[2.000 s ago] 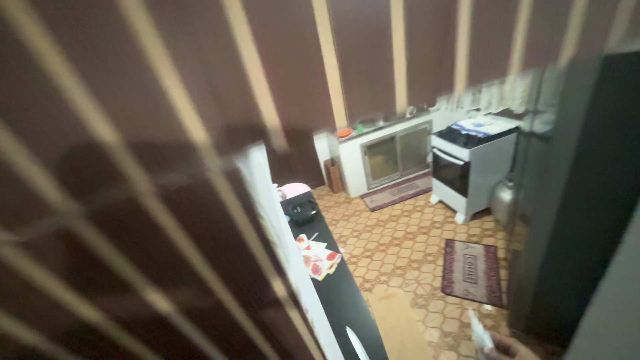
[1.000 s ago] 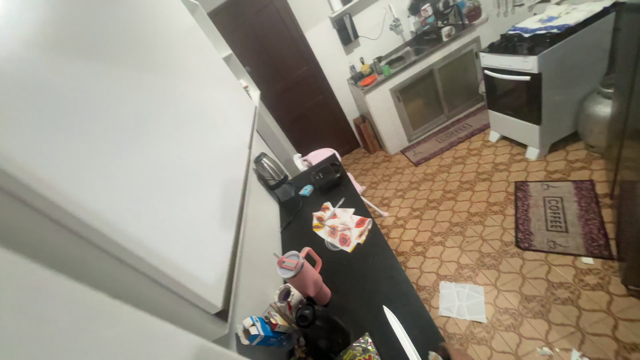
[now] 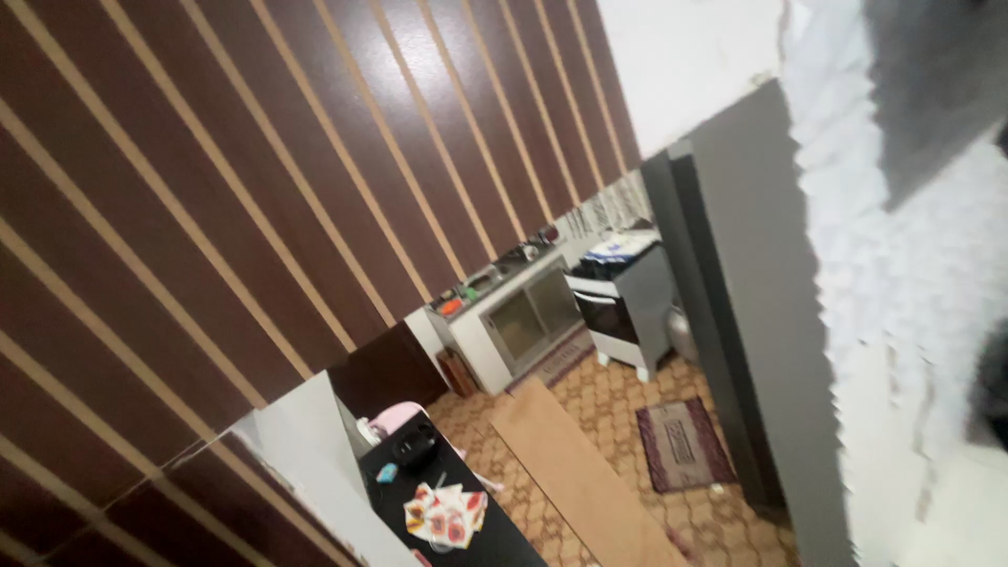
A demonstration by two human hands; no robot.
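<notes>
A dark brown panel with tan stripes [image 3: 315, 157] fills the upper left of the head view, slanting across and close to the camera. A long plain tan board [image 3: 583, 480] reaches from the bottom edge up over the tiled floor. Beside its right edge, low in the view, is a small reddish blur that may be fingertips of my right hand; whether it grips the board cannot be told. My left hand is not in view.
Red-patterned papers [image 3: 447, 516] and a black appliance [image 3: 415, 445] are on the black counter [image 3: 504, 543]. Beyond are a white stove [image 3: 622, 307], a sink cabinet [image 3: 520, 323] and a floor mat [image 3: 683, 445]. A blurred, rough-edged white surface [image 3: 906, 315] fills the right side.
The view has shifted strongly. The striped panel and tan board, absent one second ago, are in view again. The hand at lower right two seconds ago is no longer plainly visible.
</notes>
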